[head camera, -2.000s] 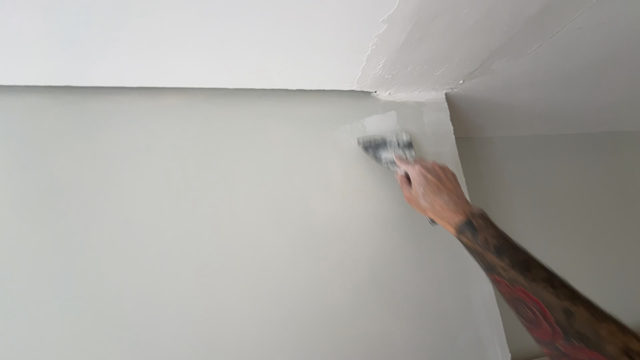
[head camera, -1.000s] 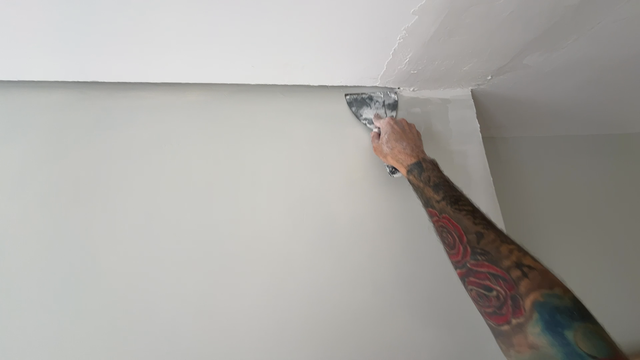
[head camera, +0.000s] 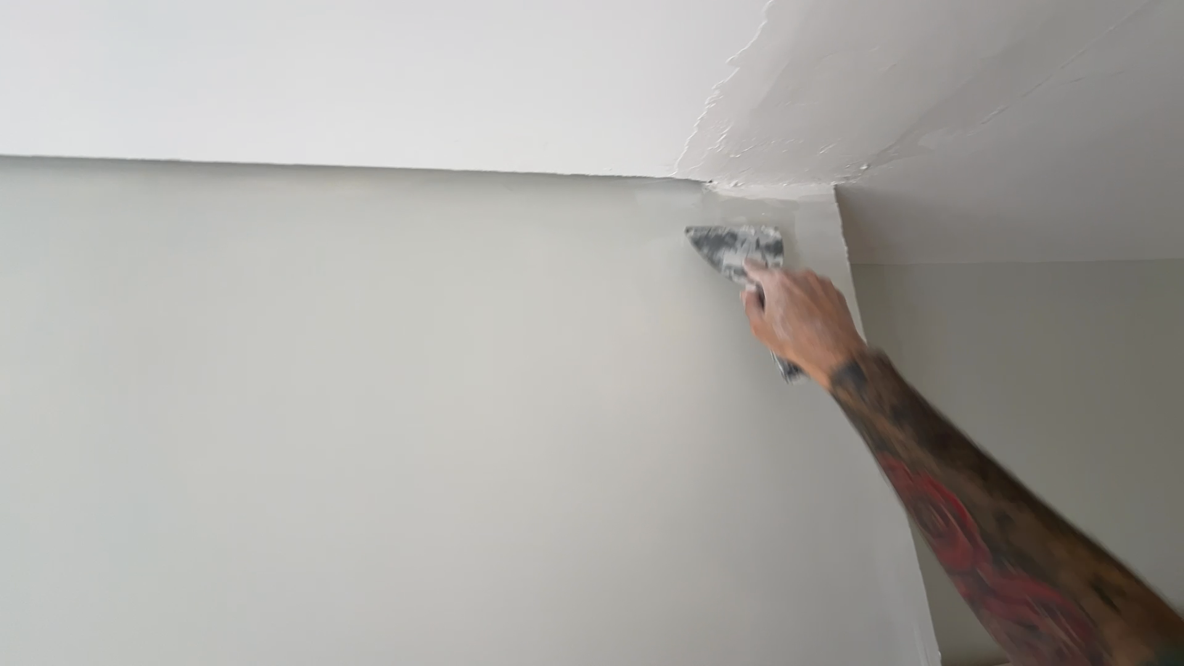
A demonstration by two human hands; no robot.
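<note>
My right hand (head camera: 803, 319) grips a putty knife (head camera: 735, 248) whose wide metal blade is smeared with pale filler. The blade lies at the upper right of the pale grey wall (head camera: 416, 388), a little below the ceiling line and left of the wall's outer corner. The handle's end shows below my palm. Around the blade's right side, the wall surface looks patchy and lighter. My left hand is outside the view.
A white ceiling (head camera: 351, 83) runs above the wall. To its right, a rough ridge of filler (head camera: 712, 102) crosses the overhead surface. Beyond the uneven vertical corner edge (head camera: 844, 240) is a recessed, shaded grey wall (head camera: 1027, 370).
One second ago the blade was up against the ceiling line; now it is lower and nearer the outer corner. My right hand has kept its hold on the putty knife.
</note>
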